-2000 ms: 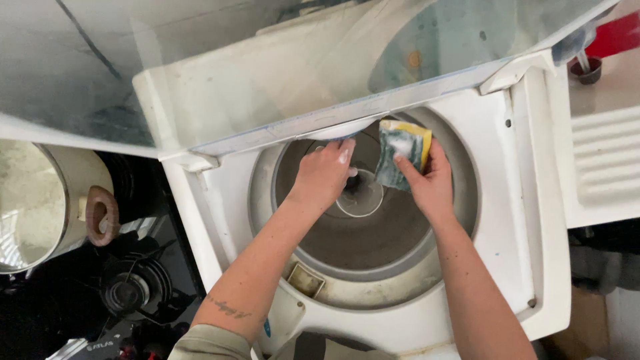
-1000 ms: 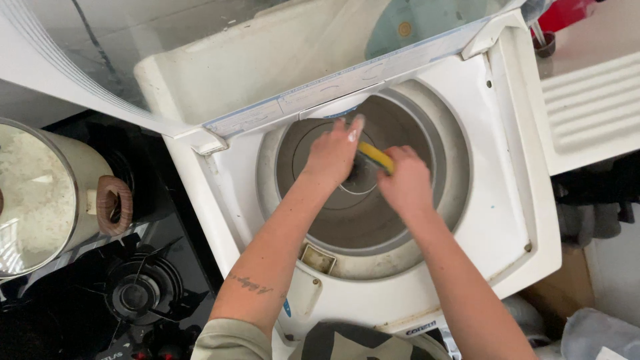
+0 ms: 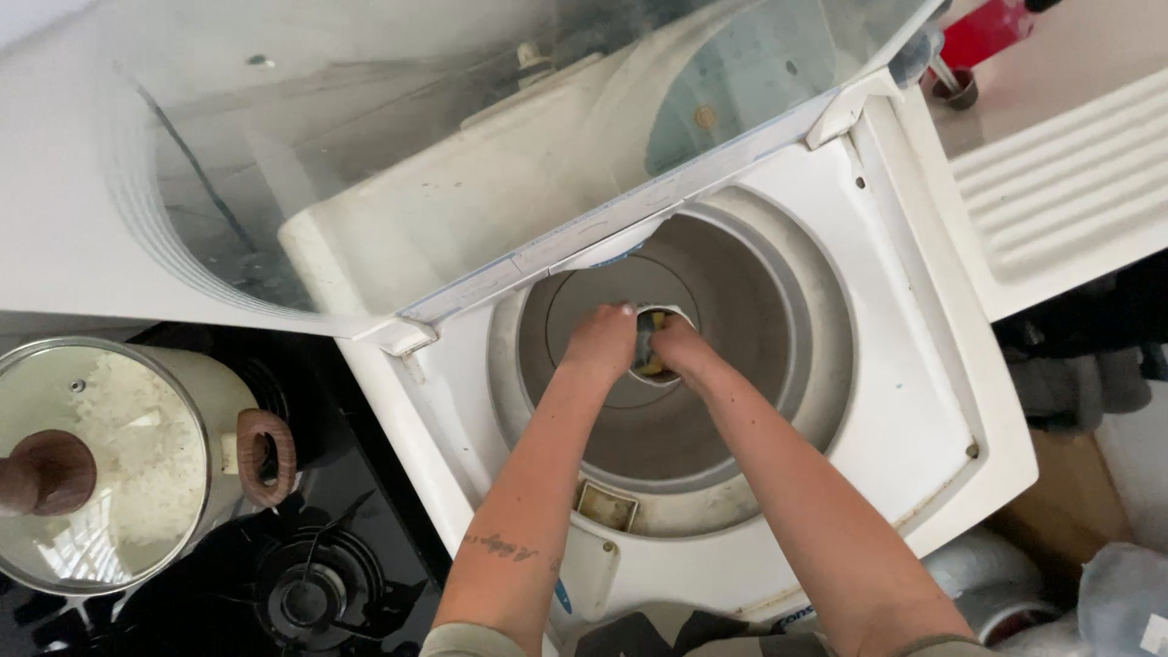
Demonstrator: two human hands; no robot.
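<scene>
Both of my hands reach down into the round drum (image 3: 748, 301) of a top-loading washing machine. My left hand (image 3: 602, 342) grips the left side of a white-rimmed, round, hollow piece (image 3: 664, 381) at the drum's centre. Inside that opening, my right hand (image 3: 680, 347) is on a yellow and dark green sponge (image 3: 651, 363), with its fingers partly hidden. The machine's clear lid (image 3: 511, 182) stands raised behind the drum. A small square dispenser opening (image 3: 607, 506) lies at the front rim.
At the left, a lidded pot (image 3: 214, 438) with wooden handles stands on a black gas cooktop (image 3: 365, 547). A ribbed white drainboard (image 3: 1077, 173) adjoins the machine at the right. A red object (image 3: 985, 36) lies at the top right. Grey items fill the lower right.
The sponge has gone from above the drum, between my hands, down into the round central piece. My right hand has moved down with it, and my left hand is now at that piece's rim.
</scene>
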